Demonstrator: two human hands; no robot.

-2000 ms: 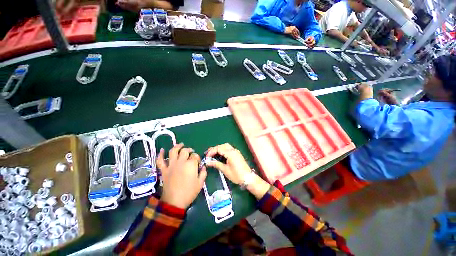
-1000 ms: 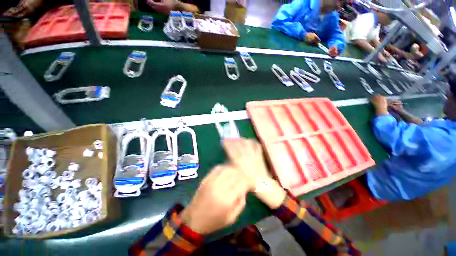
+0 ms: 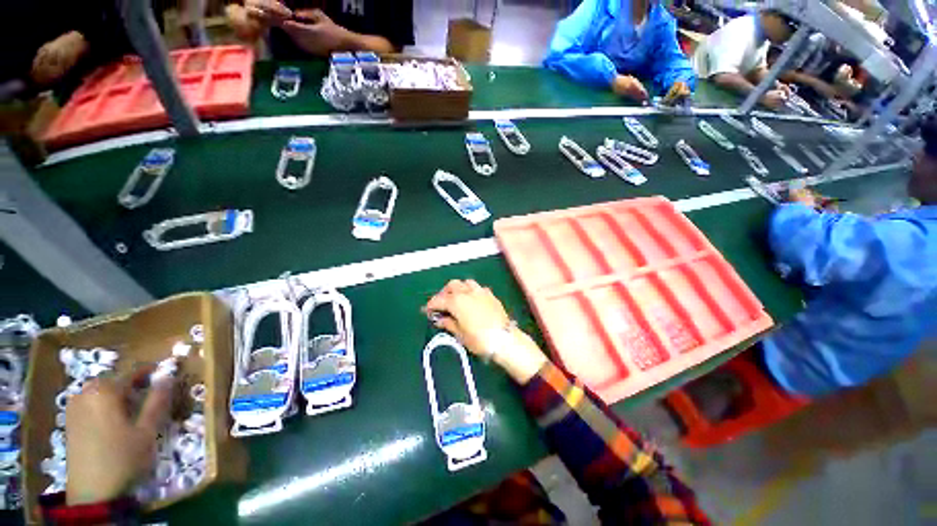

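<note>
A white oval frame (image 3: 453, 399) with a blue band at its near end lies on the green bench in front of me. My right hand (image 3: 467, 313) is at its far end, fingertips touching or just above the tip; whether they grip it is hard to tell. My left hand (image 3: 115, 431) is inside the cardboard box (image 3: 221, 390) at left, among small white fittings (image 3: 188, 452). Its thumb and fingertips are close around a white fitting; it is blurred. Stacked white frames (image 3: 269, 360) stand just right of the box.
The salmon-red compartment tray (image 3: 627, 288) lies right of my right hand, small bits in its near compartments. Frames lie scattered on the green belt (image 3: 534, 195) beyond the pale strip. A metal upright (image 3: 154, 67) stands at left. People in blue sit across the line and at right.
My left hand has moved from beside my right hand into the box. A frame now lies on the belt beyond the strip, and another lies before me. The stacked group has one frame fewer.
</note>
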